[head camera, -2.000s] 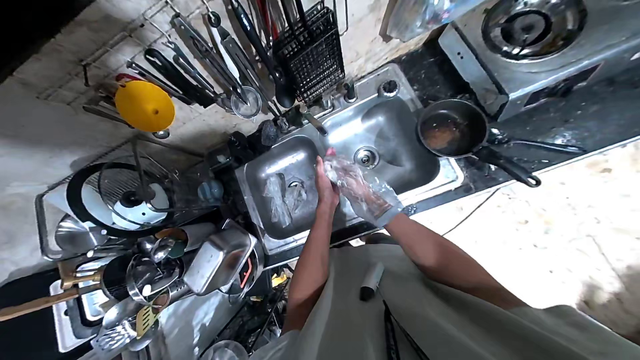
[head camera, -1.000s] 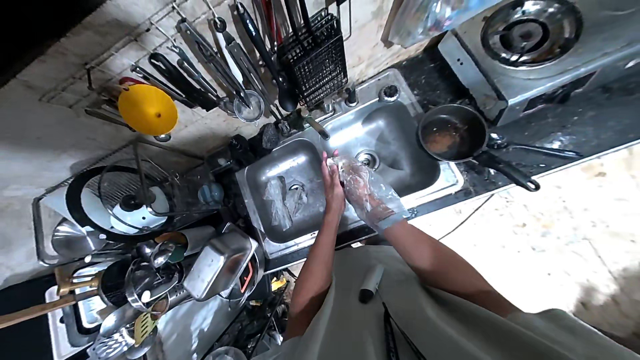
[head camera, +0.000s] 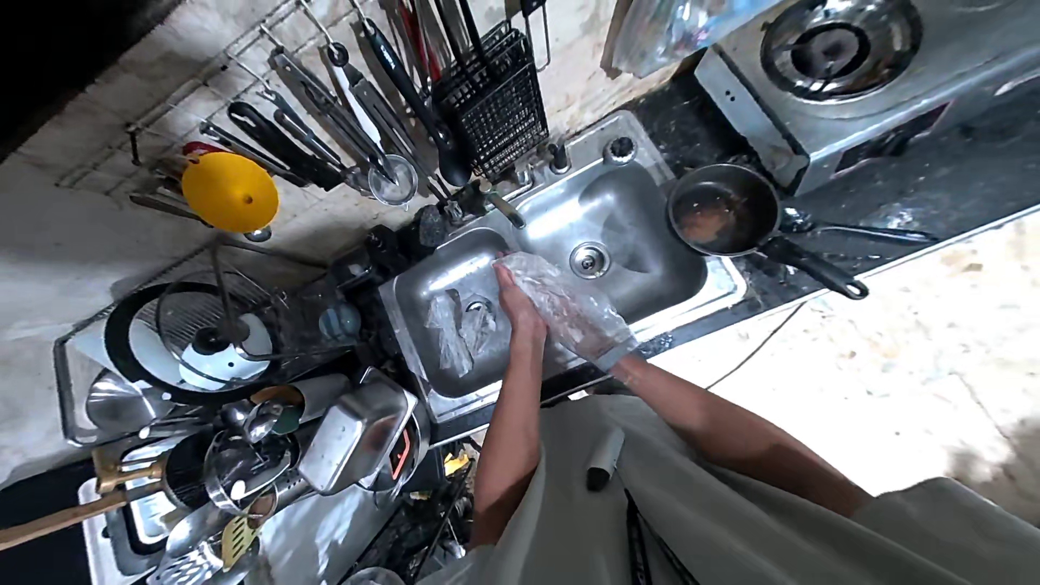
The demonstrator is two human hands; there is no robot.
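A clear plastic bag [head camera: 597,321] covers my right hand [head camera: 561,305] like a glove, down to the wrist. Bare, my left hand [head camera: 520,301] is pressed against the bagged right hand over the divider of a steel double-bowl sink [head camera: 650,284]; whether its fingers grip the plastic cannot be made out. Crumpled clear plastic [head camera: 448,333] lies in the left bowl by the drain. The faucet [head camera: 505,209] stands behind the divider.
A frying pan [head camera: 727,213] rests at the sink's right edge, its handle toward me, beside a gas stove [head camera: 837,73]. Utensils and a yellow funnel [head camera: 230,192] hang on the wall. A dish rack [head camera: 69,390] and steel pans [head camera: 357,431] crowd the left.
My hands have stayed together over the sink, shifting only slightly against each other. The fingers of my left hand, upright beside the bag a second ago, now lie partly behind it.
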